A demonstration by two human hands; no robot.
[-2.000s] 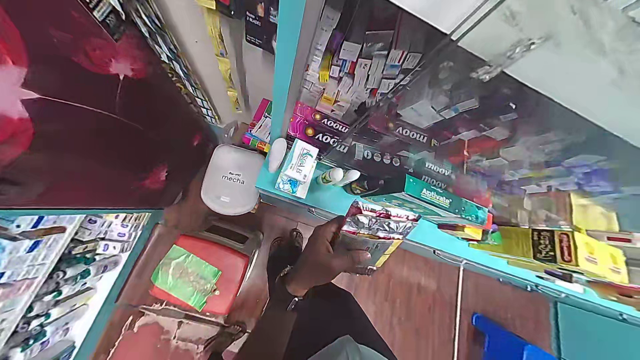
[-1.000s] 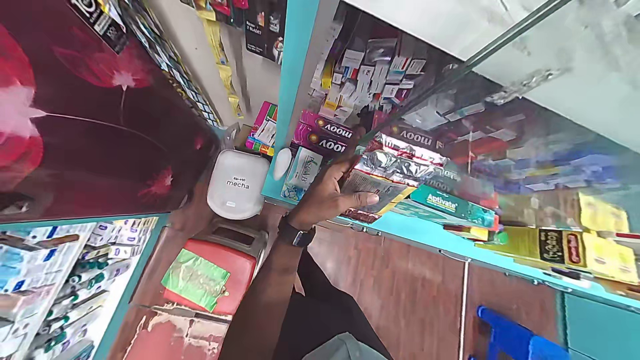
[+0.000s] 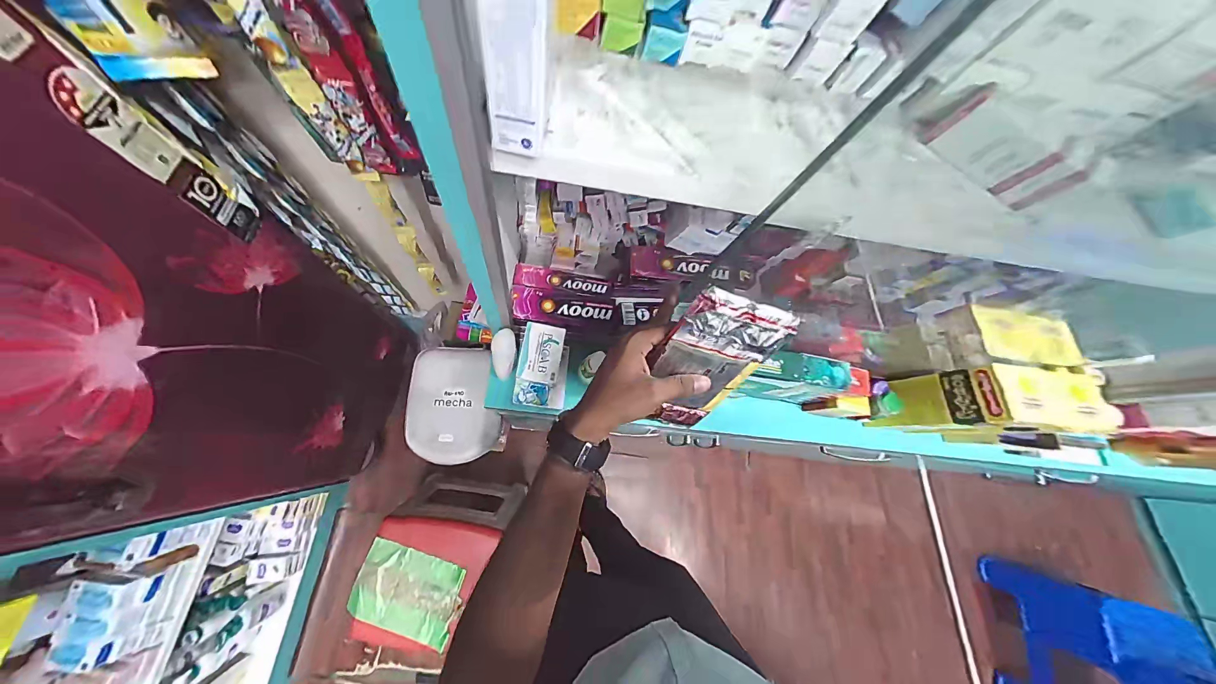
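Note:
My left hand (image 3: 632, 380), with a dark watch on its wrist, grips a silver foil packet or bundle of packets (image 3: 727, 342) with red and yellow edges. The thumb lies across its near face; the other fingers are mostly hidden behind it. This bundle is tilted in front of the teal ledge (image 3: 788, 418). Left of the hand, a white and blue box (image 3: 541, 356) stands on the ledge beside a white oval object (image 3: 503, 353). Purple Moov boxes (image 3: 575, 309) lie behind the hand, and a green box (image 3: 798, 370) is at the bundle's right. My right hand is out of view.
Sliding glass (image 3: 855, 142) crosses the shelves of medicine boxes. Yellow boxes (image 3: 1035, 394) stand farther right on the ledge. At left are a white-lidded bin (image 3: 451, 408) and a red seat (image 3: 475, 551) with a green sheet (image 3: 408, 594). A blue plastic object (image 3: 1092, 617) is at lower right.
My left hand has moved toward the shelves with the foil bundle still in its grip. The view has shifted, showing more of the upper shelf.

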